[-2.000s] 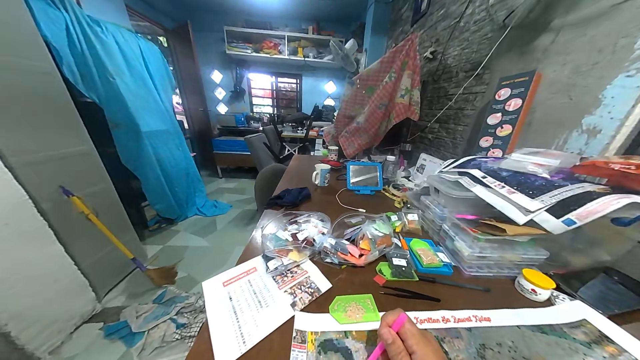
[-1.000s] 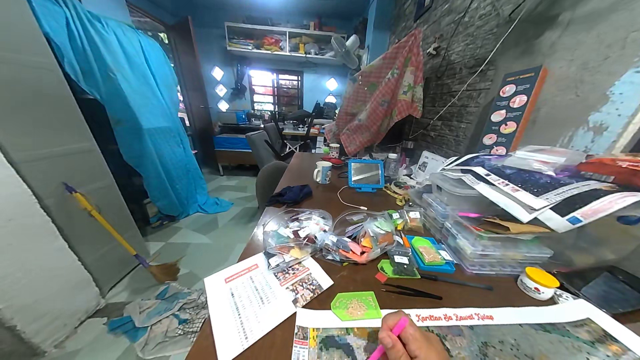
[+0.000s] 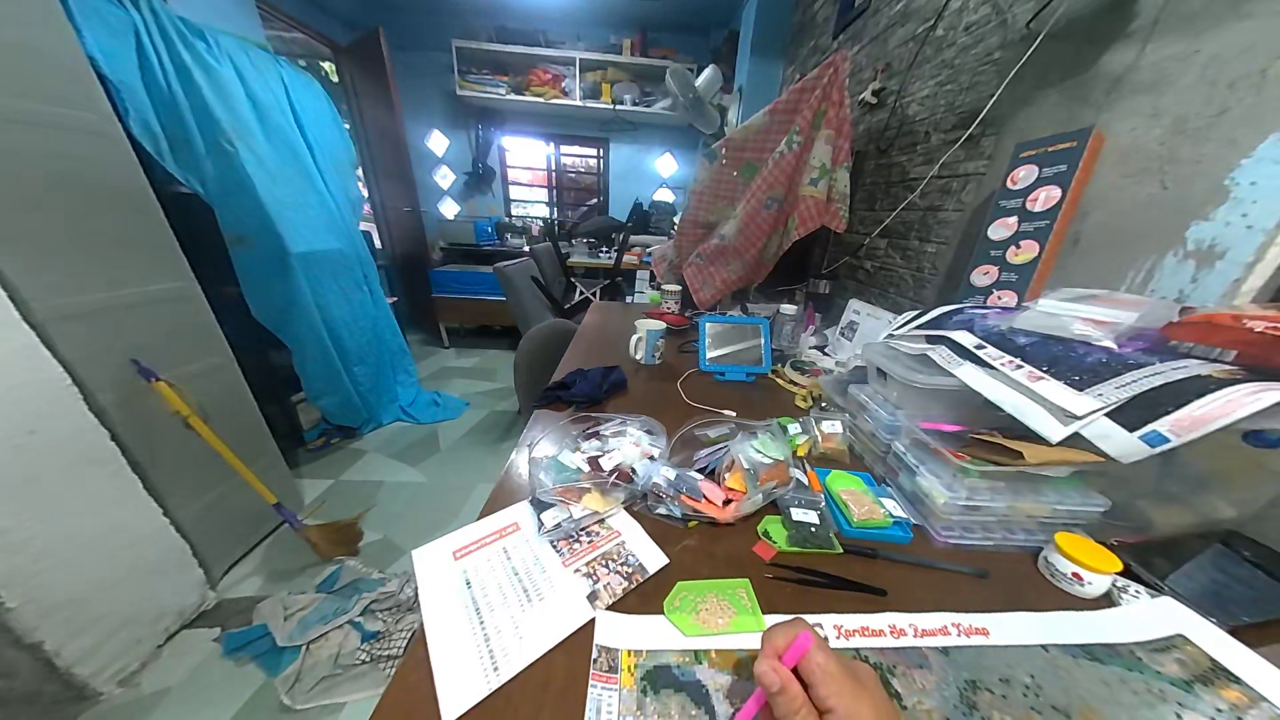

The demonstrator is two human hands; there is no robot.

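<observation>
My right hand [image 3: 825, 680] is closed around a pink pen-shaped applicator [image 3: 778, 678], held over a diamond-painting canvas [image 3: 1050, 680] at the bottom of the head view. Its lower tip is cut off by the frame edge. Just left of the hand, a green tray [image 3: 690, 610] holding small beige beads overlaps the canvas's white top border. Black tweezers [image 3: 825, 580] lie on the table behind the canvas. Printed sheets [image 3: 500, 620] rest to the left. My left hand is out of view.
Behind the sheets sit clear bags of small packets [image 3: 600, 450]. A blue tray [image 3: 880, 530] and stacked clear plastic cases [image 3: 1000, 500] stand at the right, near a yellow-lidded jar [image 3: 1080, 565]. A mug [image 3: 648, 342] and a blue-framed tablet [image 3: 735, 347] are farther back.
</observation>
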